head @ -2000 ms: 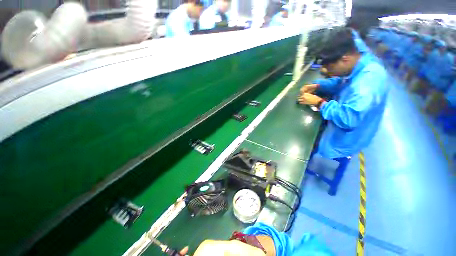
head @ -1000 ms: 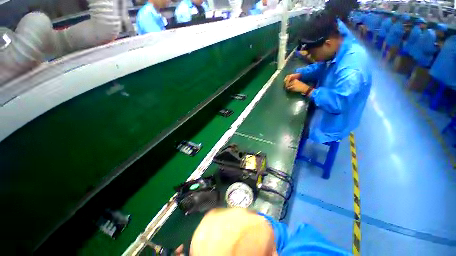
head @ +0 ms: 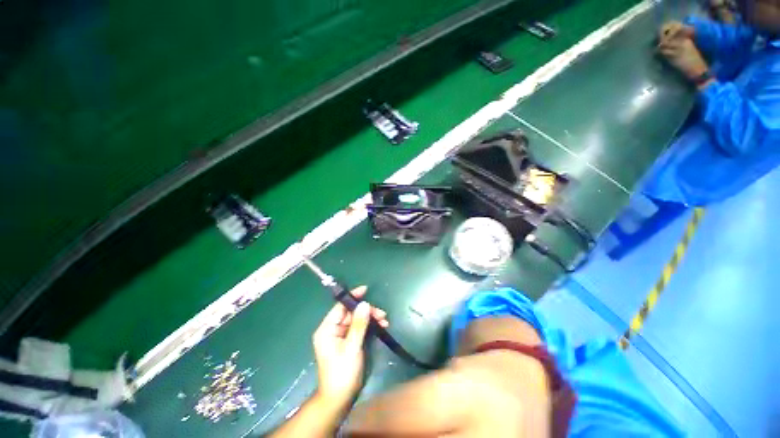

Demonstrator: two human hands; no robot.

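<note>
My left hand [head: 346, 342] holds the soldering iron [head: 342, 295] by its black grip, fingers bent round it. The pale metal shaft points up-left to the white rail [head: 291, 261]. The iron's cable runs down-right behind my right hand. My right hand [head: 453, 398] is large, blurred and close to the camera at the bottom, with a dark red strap at the wrist; its fingers cannot be made out. A loose pile of tiny components [head: 224, 392] lies at the lower left on the green bench [head: 393, 287].
A fan [head: 409, 214], a round tub of silvery grains [head: 481, 246] and a black iron stand [head: 492, 167] with a yellow patch stand beyond my hands. Phones [head: 239, 221] lie spaced on the conveyor. A clear bag [head: 85, 423] is lower left. A person in blue [head: 744, 103] sits upper right.
The view has tilted down and shifted left, bringing the component pile, bag and left hand into view. My right hand no longer covers the nearby bench.
</note>
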